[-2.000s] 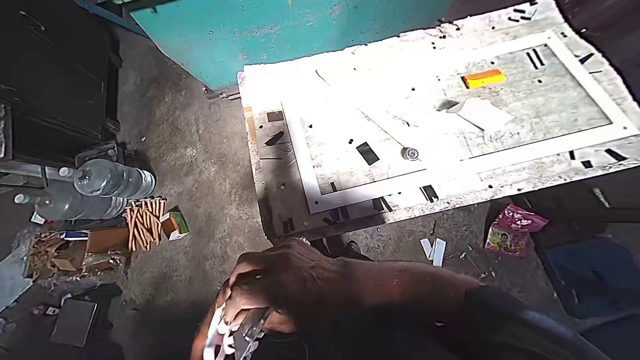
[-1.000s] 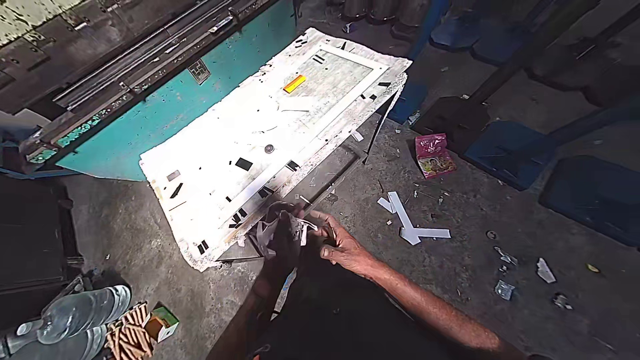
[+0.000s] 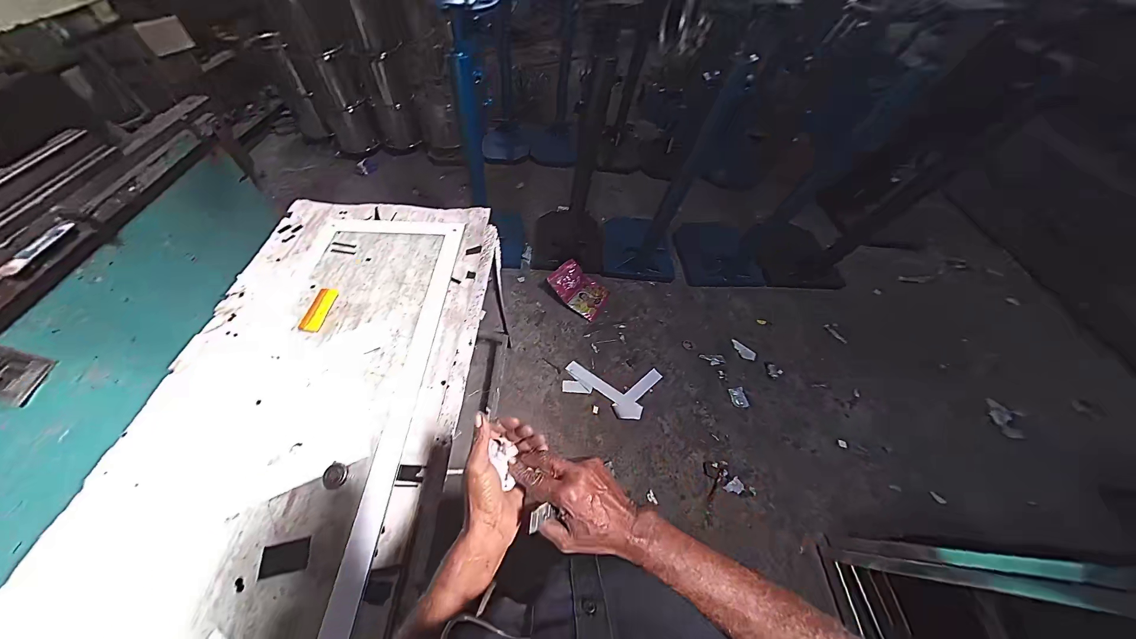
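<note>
Beside the near right edge of the table, my left hand (image 3: 493,488) is cupped around a small crumpled white thing (image 3: 502,461), perhaps paper or plastic. The fingers of my right hand (image 3: 586,501) reach onto that white thing, and a small light flat piece (image 3: 540,517) sticks out under this hand; what it is I cannot tell. To the left, a white rectangular frame (image 3: 382,461) lies on the white-covered table (image 3: 177,444). Inside the frame is a yellow-orange block (image 3: 318,311). A small round dark object (image 3: 335,475) and a black rectangular piece (image 3: 285,557) rest farther down the table.
White strips (image 3: 612,390) and a pink printed packet (image 3: 578,290) lie on the concrete floor among scraps. Blue stands with square bases (image 3: 637,250) line the back. A teal machine panel (image 3: 133,284) borders the table's left side. A metal frame (image 3: 976,559) is at lower right.
The view has swung to the right. Both hands are now together at the small white thing; two seconds ago a hand at the bottom held a grey and white object.
</note>
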